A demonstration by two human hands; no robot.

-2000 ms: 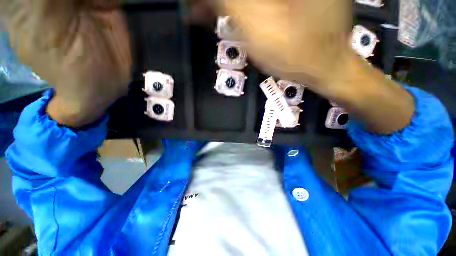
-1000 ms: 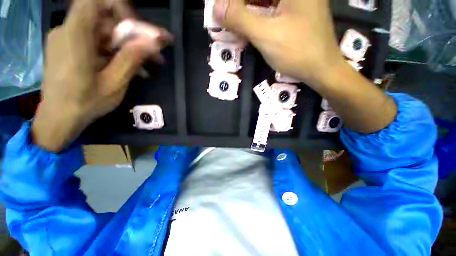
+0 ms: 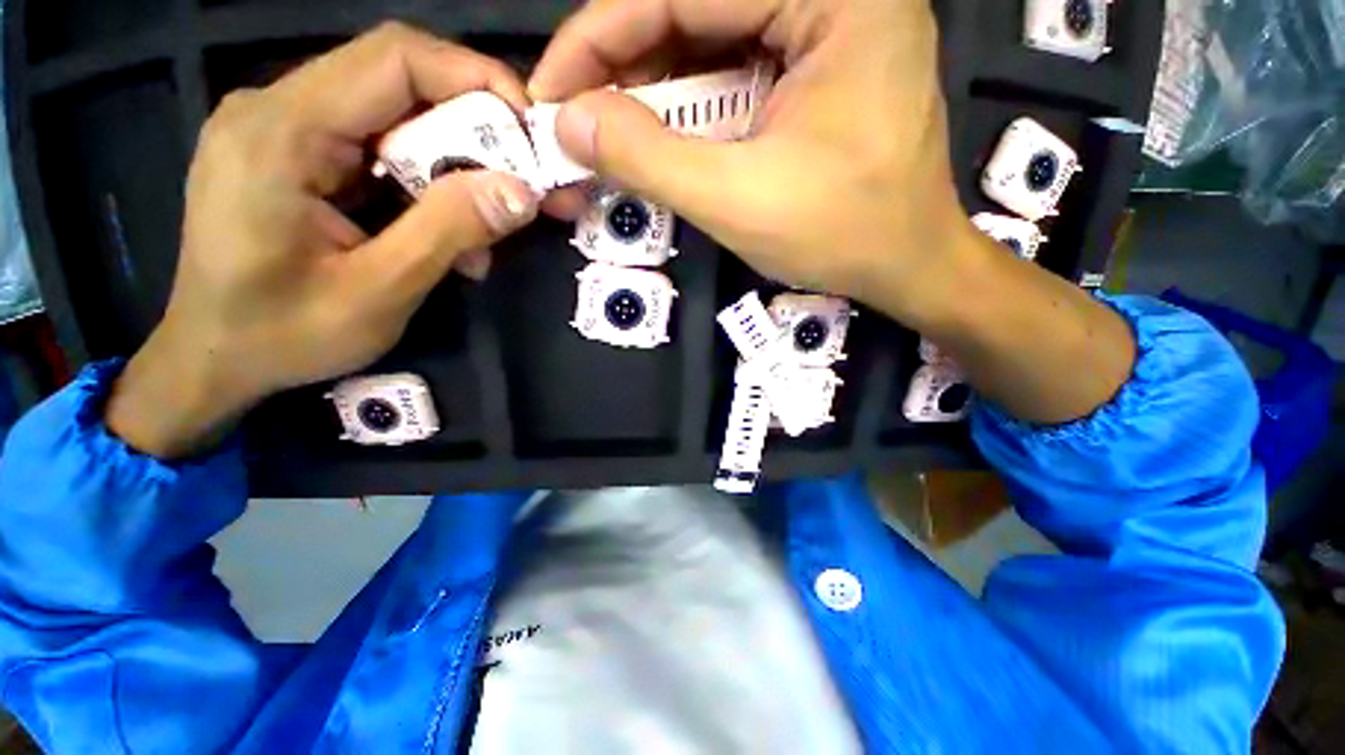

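My left hand (image 3: 317, 236) holds a pale pink watch body (image 3: 460, 139) between thumb and fingers, over the black compartment tray (image 3: 590, 460). Its black sensor is partly covered by my left thumb. My right hand (image 3: 797, 162) pinches a pale pink slotted watch strap (image 3: 693, 106); its wide end is against the watch body's edge. Whether the end is seated in the case cannot be told. Both hands are bare.
Other watch bodies (image 3: 624, 305) lie in the tray's compartments. Two loose strap pieces (image 3: 742, 423) lie crossed over watch bodies near the tray's front edge. A clear plastic bag (image 3: 1280, 111) is at the right, another plastic bag at the left edge.
My left hand has picked up one of two watch bodies from the left compartment. My right hand has moved left with a strap, and the two pieces are now together. The view has shifted.
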